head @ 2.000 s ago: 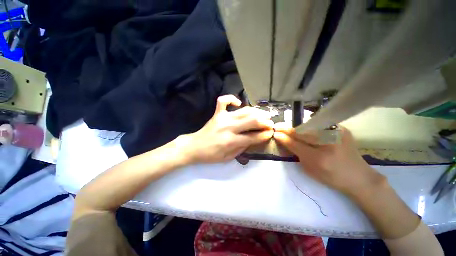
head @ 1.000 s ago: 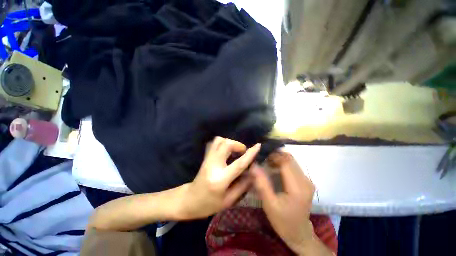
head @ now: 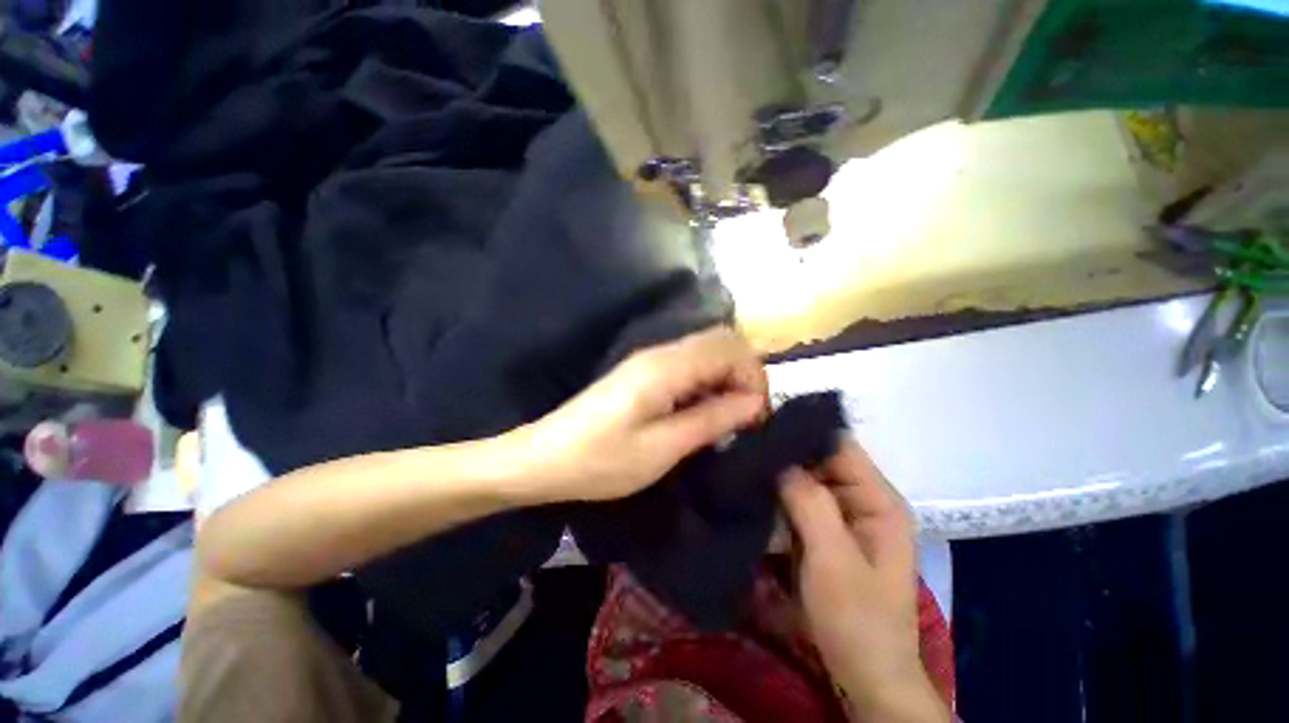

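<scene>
A large black garment [head: 424,269] covers the left and middle of the table and hangs over the front edge toward my lap. My left hand [head: 657,410] pinches its edge just in front of the sewing machine head [head: 707,85]. My right hand [head: 848,544] holds a bunched end of the same cloth at the table's front edge, below and right of my left hand. The presser foot area [head: 707,212] is lit, with the cloth beside it at the left. My right fingertips are partly hidden by the cloth.
Green-handled snips [head: 1227,304] lie at the far right beside the cream machine bed [head: 975,226]. A cream box with a dark disc [head: 85,325] and a pink thread cone [head: 106,449] stand at the left. Striped grey-blue cloth [head: 85,607] is heaped at lower left. Red patterned cloth [head: 679,650] covers my lap.
Both hands have come away from under the machine head toward me with the cloth. Since the middle frame, more black cloth has come over the front edge and my hands are slightly farther apart.
</scene>
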